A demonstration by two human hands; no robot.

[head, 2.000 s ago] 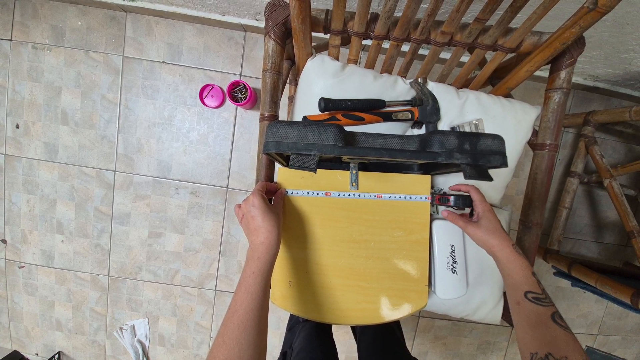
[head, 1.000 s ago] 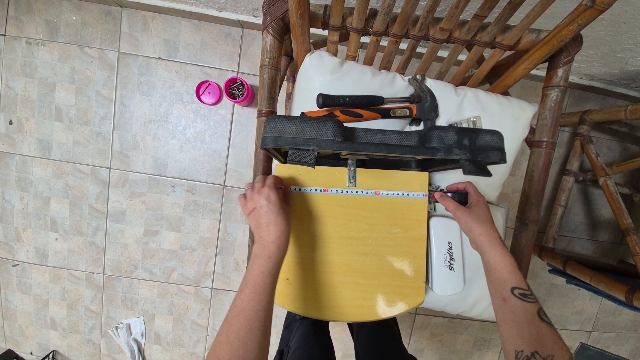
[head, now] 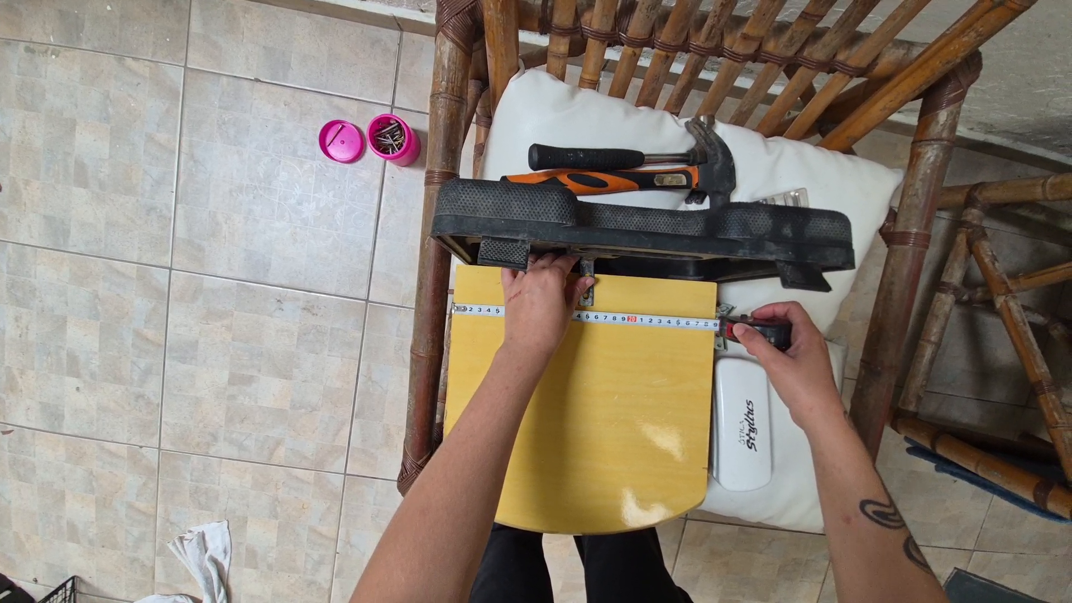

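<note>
My right hand (head: 783, 347) grips the black case of a tape measure (head: 760, 332) at the right edge of a yellow board (head: 620, 419). Its white blade (head: 653, 320) lies straight across the board, the hooked end at the left edge. My left hand (head: 543, 297) rests over the blade, fingertips by a metal bracket (head: 588, 282) at the base of a black textured plastic case (head: 670, 230); whether it holds anything is hidden. Behind the case, a claw hammer (head: 713, 167) and an orange-and-black handled tool (head: 607, 180) lie on a white cushion (head: 536, 109).
A bamboo chair (head: 431, 276) carries the cushion. A white eyeglass-type case (head: 743, 427) lies right of the board. On the tiled floor stand a pink container (head: 394, 141) of screws or nails and its pink lid (head: 341, 141). A white cloth (head: 203, 557) lies at lower left.
My left hand has moved right from the board's left edge toward the bracket. My right hand still holds the tape measure at the right edge.
</note>
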